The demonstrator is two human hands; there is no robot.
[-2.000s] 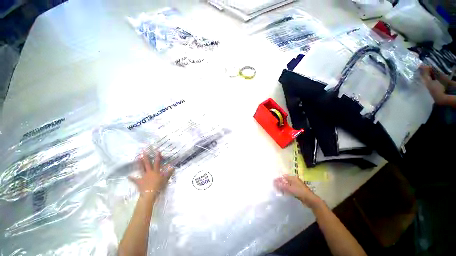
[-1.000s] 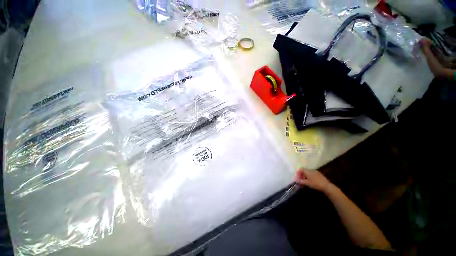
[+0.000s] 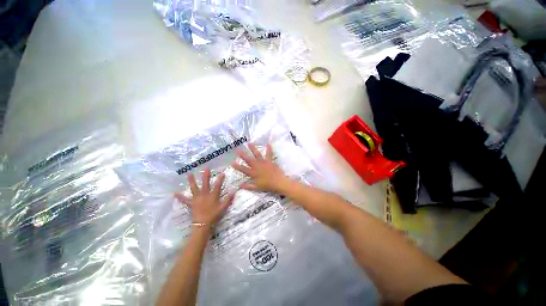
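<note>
A printed polybag lies in front of me with white tissue paper showing beyond its upper edge. What else is inside it is hard to tell. My left hand lies flat on the polybag with fingers spread, just below the lettering. My right hand lies flat on it to the right, fingers spread, at the end of the lettering. Neither hand holds anything. A red tape dispenser stands right of the polybag.
A stack of polybags lies at left. Crumpled polybags and a loose tape roll lie beyond. A black and white tote handbag lies at right, over a yellow sheet. More polybags lie at top right.
My left hand has come back into view onto the polybag. My right hand has moved from the table's near edge up onto the polybag. The view has shifted, and the other person's hand at right is gone.
</note>
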